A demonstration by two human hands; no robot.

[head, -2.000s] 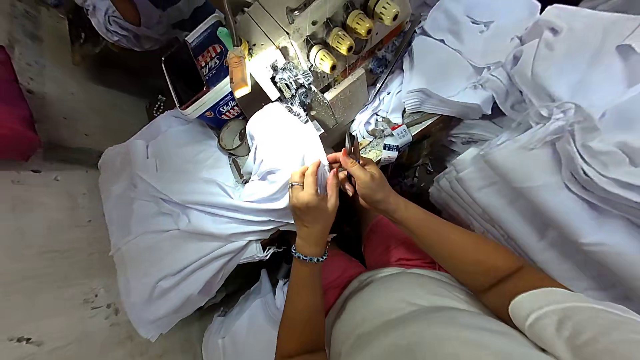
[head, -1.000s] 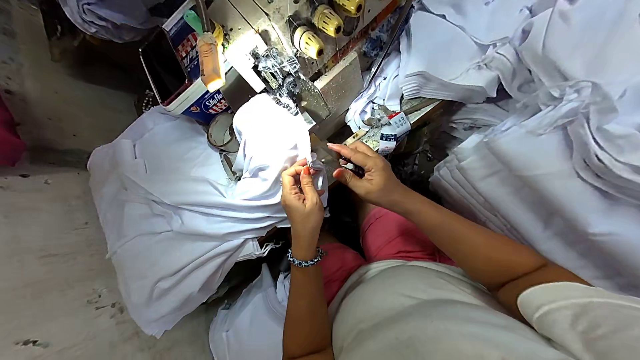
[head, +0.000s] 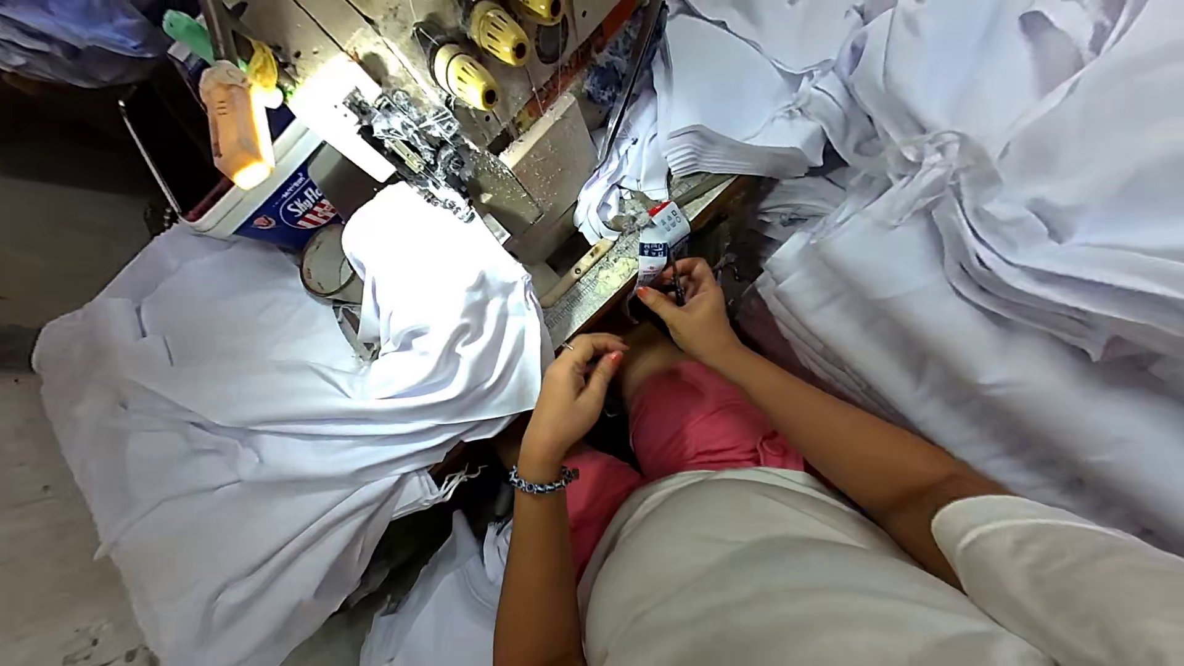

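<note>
My left hand (head: 575, 388) is beside the right edge of a white fabric piece (head: 453, 314), its thumb and fingertips close together; whether a thread is between them cannot be told. In my right hand (head: 696, 313) is a small dark tool (head: 677, 282), perhaps thread snips, mostly hidden by the fingers. Just above those fingers hangs a strip of printed white labels (head: 659, 242) at the table edge. The fabric lies on the brightly lit sewing machine (head: 416, 143) bed and drapes down to the left.
Stacked white fabric pieces (head: 888, 314) fill the right side. Yellow thread tension dials (head: 465, 79) top the machine. A blue and white tub (head: 277, 199), an orange-handled item (head: 236, 125) and a tape roll (head: 327, 263) are at upper left. A wooden-handled tool (head: 578, 273) lies near the table edge.
My hands have moved apart. The right one has gone from beside the fabric to the labels with the dark tool; the left has moved back from the fabric it was touching.
</note>
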